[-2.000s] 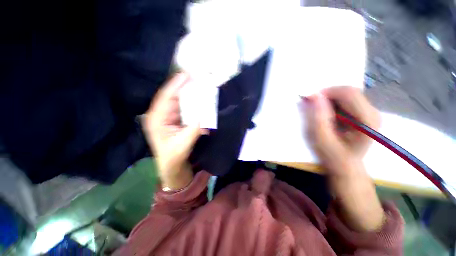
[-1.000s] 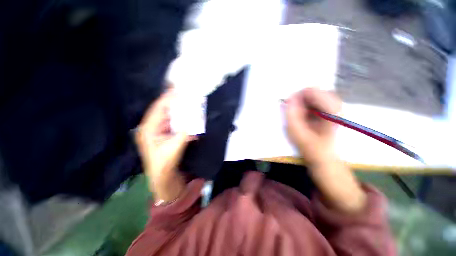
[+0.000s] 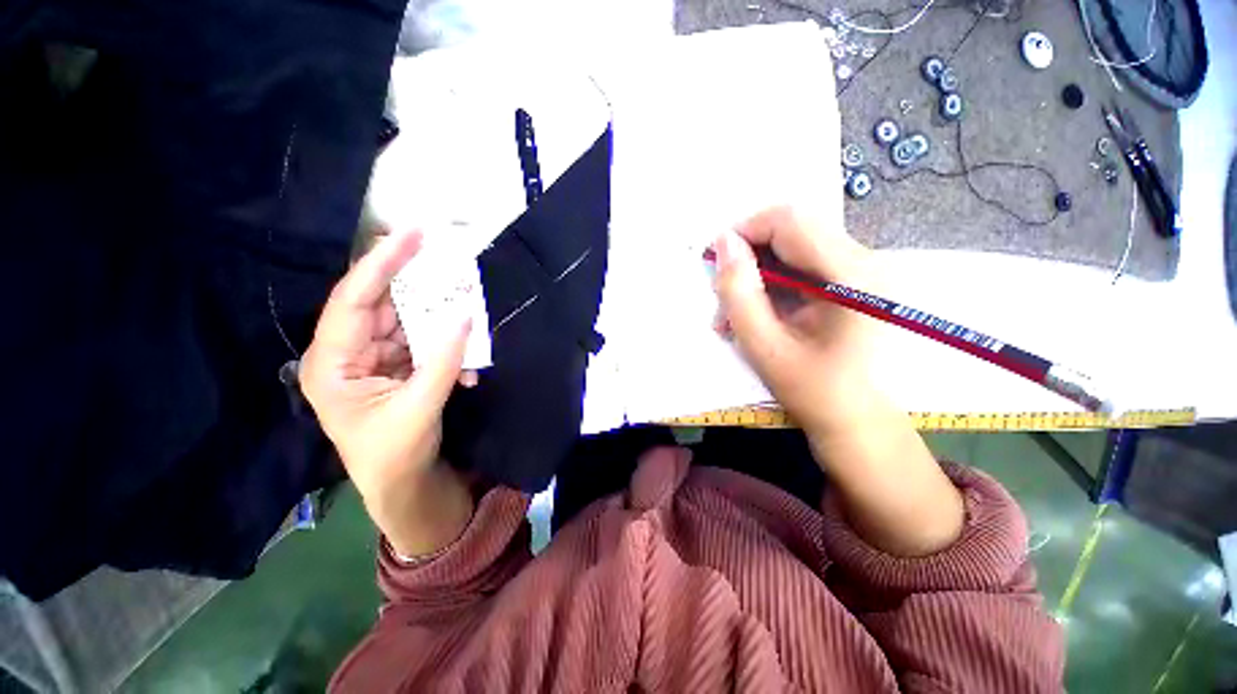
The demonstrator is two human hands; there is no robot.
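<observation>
My right hand grips a red and black pencil, its tip down at the white paper sheet and its pale end pointing right. My left hand holds a small white label with faint print between thumb and fingers. A black cloth piece with white basting-like stitches lies beside the label, partly over the paper. A large dark garment with a pale stitch line is heaped at the left.
A grey mat at the upper right bears scattered buttons, dark thread, thread snips and a dark rounded tray. A yellow tape measure runs along the table's front edge. The floor is green.
The view has shifted and sharpened, showing more of the mat. My right hand still holds the pencil over the paper, and my left hand still holds the label.
</observation>
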